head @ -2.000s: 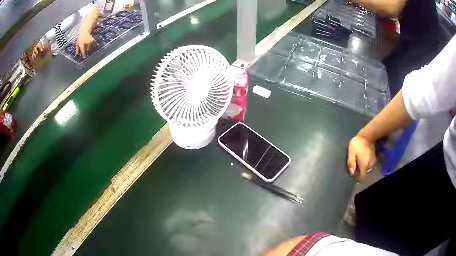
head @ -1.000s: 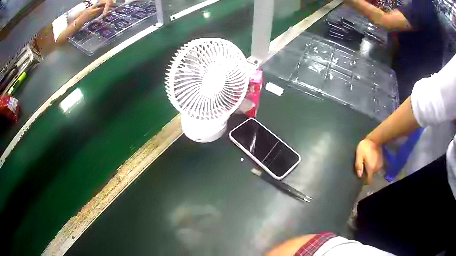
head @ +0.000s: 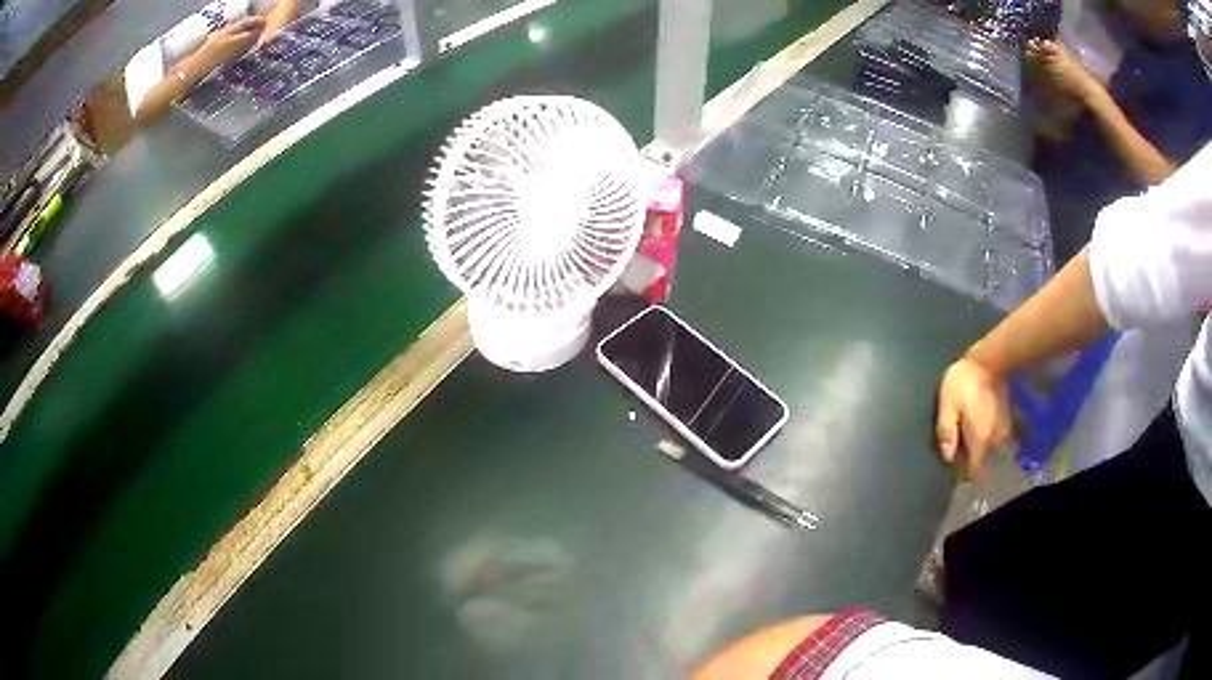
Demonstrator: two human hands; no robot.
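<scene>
Neither of my hands is in view. A forearm with a red plaid cuff and white sleeve [head: 851,651] enters at the bottom edge; it looks like my right arm, and its hand is cut off. On the dark green bench top in front of me a smartphone [head: 691,385] with a black screen and pale rim lies flat. Thin dark tweezers [head: 744,489] lie just below it. A small white desk fan [head: 538,219] stands at the bench's left edge, partly hiding a pink-red packet [head: 661,237].
Clear blister trays [head: 877,186] lie at the far right, with a white scrap [head: 718,229] near them. A person's hand [head: 973,415] rests by the right bench edge. The green belt [head: 239,345] runs at left; a grey post [head: 681,80] stands behind the fan.
The view has shifted slightly, moving the bench things a little. At the far right, the neighbouring worker's arm has changed position and a hand now shows raised. My forearm stays at the bottom edge.
</scene>
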